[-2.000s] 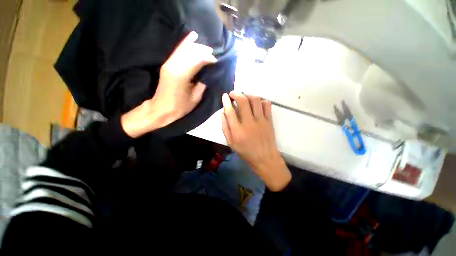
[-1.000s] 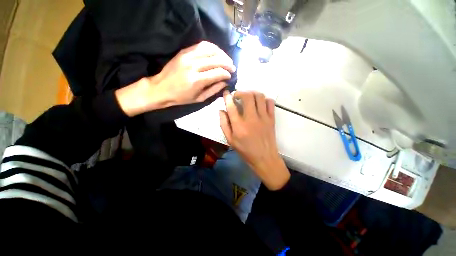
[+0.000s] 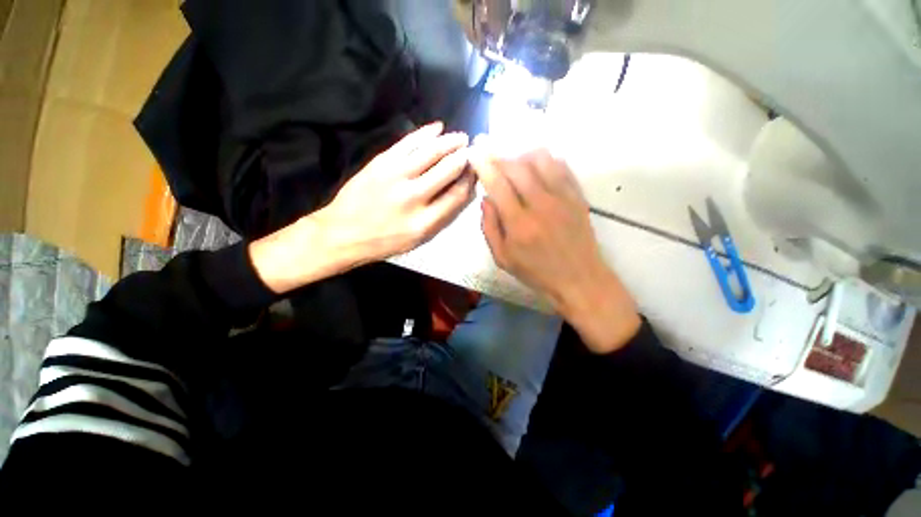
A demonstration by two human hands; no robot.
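A black garment (image 3: 293, 91) lies bunched on the left of the machine bed, its edge running to the lit needle area (image 3: 510, 81). My left hand (image 3: 409, 192) pinches the garment's edge just in front of the needle area, fingertips together. My right hand (image 3: 540, 217) is slightly blurred; its thumb and forefinger meet the left fingertips at the same edge. The bit of fabric between the fingertips is mostly hidden. Lamp glare washes out the presser foot.
The off-white machine head (image 3: 747, 61) fills the upper right. Blue-handled thread snips (image 3: 727, 268) lie on the white table (image 3: 677, 313). Cardboard (image 3: 101, 131) with orange tape (image 3: 159, 207) and a grey quilted cover (image 3: 56, 313) are at the left. A dark blue basket (image 3: 735, 404) is under the table.
My right hand has moved up and inward from the table's front edge to meet my left fingertips. My left hand first came down to the fabric edge, then moved slightly lower.
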